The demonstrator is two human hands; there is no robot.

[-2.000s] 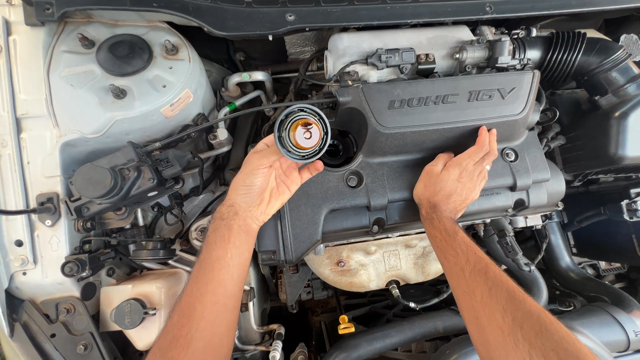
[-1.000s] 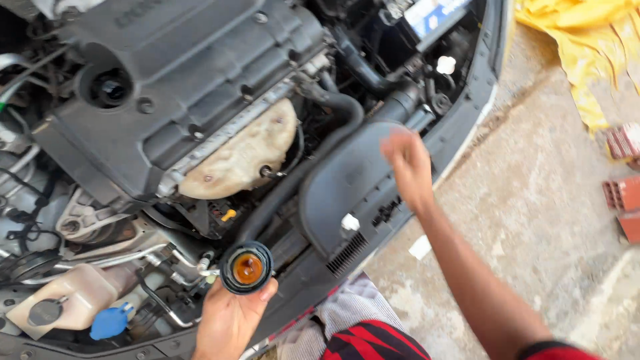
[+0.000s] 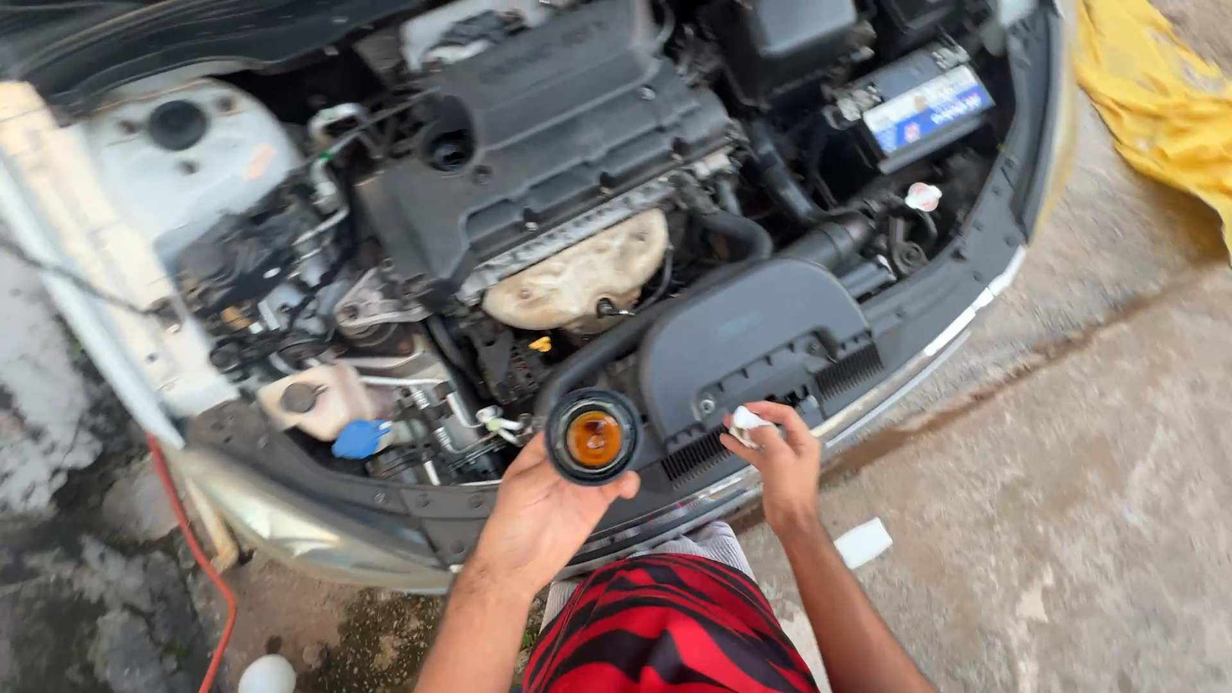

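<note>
My left hand point(image 3: 553, 510) holds the engine oil filler cap point(image 3: 592, 436) with its underside up; amber oil shows inside its dark rim. Behind it, the uncapped oil filler opening point(image 3: 449, 149) is a dark round hole in the black plastic engine cover point(image 3: 549, 96). Over the front edge of the engine bay, my right hand point(image 3: 784, 462) pinches a crumpled white piece of tissue or cloth point(image 3: 748, 423) between thumb and fingers, beside the black plastic air intake cover point(image 3: 756, 337).
A car battery point(image 3: 924, 106) sits at the right of the bay. The blue washer cap point(image 3: 361, 439) and a pale reservoir point(image 3: 322, 399) are at the left front. A yellow cloth point(image 3: 1165, 106) lies at the right, a red hose point(image 3: 192, 539) at the lower left.
My right hand has come from the engine cover to the front edge and taken hold of the white piece. My left hand has brought the cap away from the filler opening. The view has swung and pulled back.
</note>
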